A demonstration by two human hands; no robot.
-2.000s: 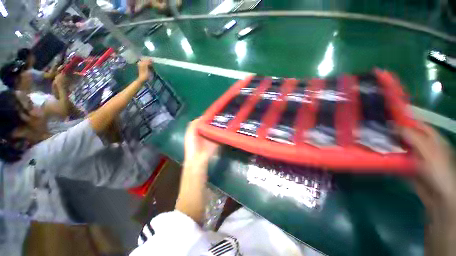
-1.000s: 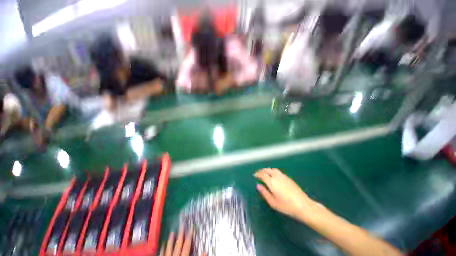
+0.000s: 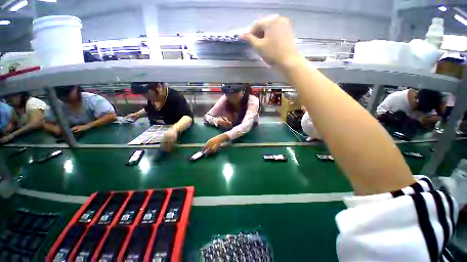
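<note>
My right hand (image 3: 274, 38) is raised at the upper shelf, its fingertips pinched at the right edge of a speckled sheet (image 3: 220, 38) on top of a grey stack. My left hand is out of the picture. A red tray (image 3: 188, 215) lies at the lower left with black phones (image 3: 126, 207) face down in its two rows of slots, labels showing. A glossy carrier sheet (image 3: 237, 248) with many small dark and silver pieces lies right of the tray, cut off by the lower edge.
The shelf (image 3: 169, 71) crosses above the green bench (image 3: 287, 179) and holds a white bucket (image 3: 57, 41) and a white bottle (image 3: 435, 33). Several phones (image 3: 135, 157) lie beyond the pale stripe. People sit opposite. A dark tray (image 3: 30, 230) lies far left.
The red tray was held in both hands and now lies on the bench. My right hand has risen from above the bench to the shelf. My left hand has left the view.
</note>
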